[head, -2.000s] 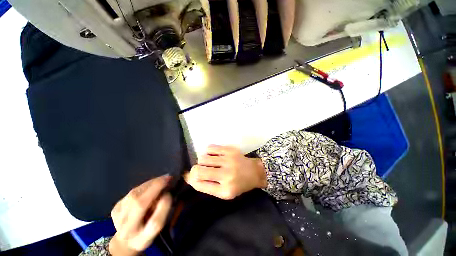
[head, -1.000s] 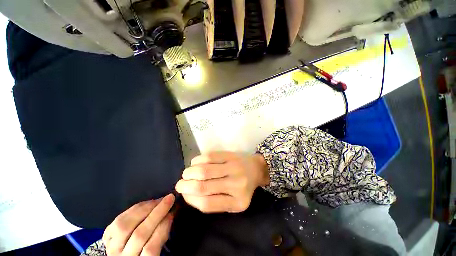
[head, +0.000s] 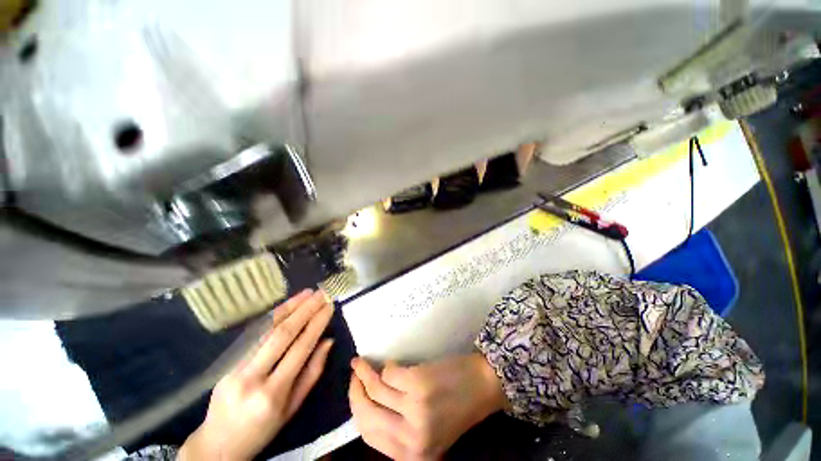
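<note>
The large black cloth panel (head: 126,369) lies at the lower left, partly hidden by the machine head (head: 504,81). My left hand (head: 266,378) lies flat on the cloth, its extended fingertips just below the bright lamp spot. My right hand (head: 419,401) is curled at the cloth's right edge, with its fingertips pinching there; the pinched part is hidden. The needle and presser foot are too blurred to make out. The ribbed cream knob (head: 236,290) is in front, left of the lamp.
Three black label stacks (head: 455,187) show under the machine arm. Red-and-black snips (head: 583,216) lie on the white table (head: 450,297), near a yellow measuring strip (head: 563,205). A blue bin (head: 689,270) is beyond the table edge. A pale strip (head: 320,444) shows between my hands.
The view has moved closer to the machine head, which now covers much of the cloth. My left hand has gone from the cloth's lower corner to flat on it near the lamp.
</note>
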